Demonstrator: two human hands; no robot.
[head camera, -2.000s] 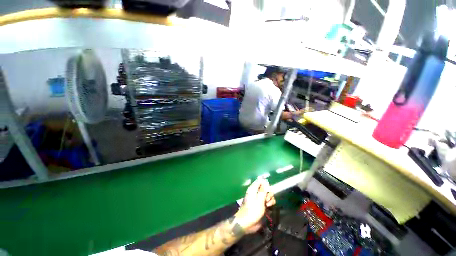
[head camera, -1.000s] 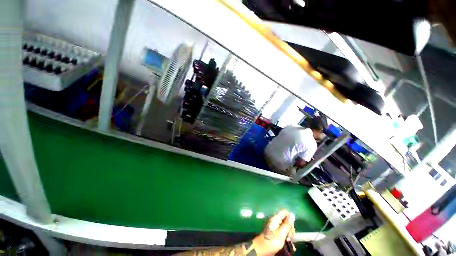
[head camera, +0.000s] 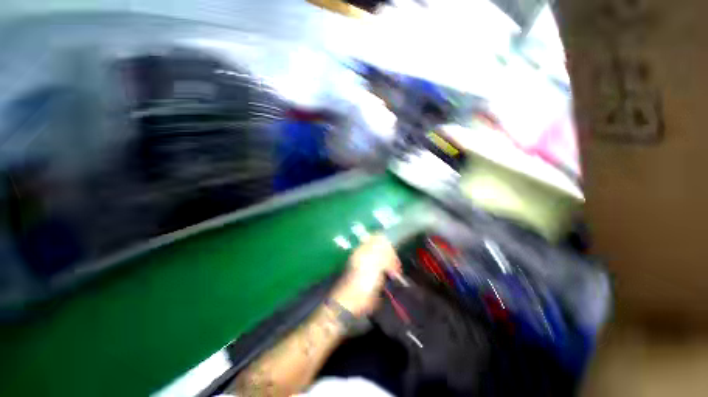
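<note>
The frame is strongly blurred. My left hand (head camera: 371, 267) is at the middle, over the near edge of the green surface (head camera: 233, 287), with a band at the wrist and its fingers drawn together. Whether it holds anything is too blurred to tell. A thin red wire (head camera: 397, 305) runs just below the hand, with a small white end beneath it. Dark housings (head camera: 450, 333) lie below and right of the hand. My right hand is not in view.
Blurred red bins (head camera: 432, 264) and blue bins (head camera: 536, 318) lie right of the housings. A brown cardboard surface (head camera: 644, 209) fills the right side. Small white spots (head camera: 359, 230) show on the green surface. A blue container (head camera: 301, 151) stands behind it.
The view has swung and tilted; the bins are back in view and cardboard now covers the right side. My left hand appears higher and further left in the picture.
</note>
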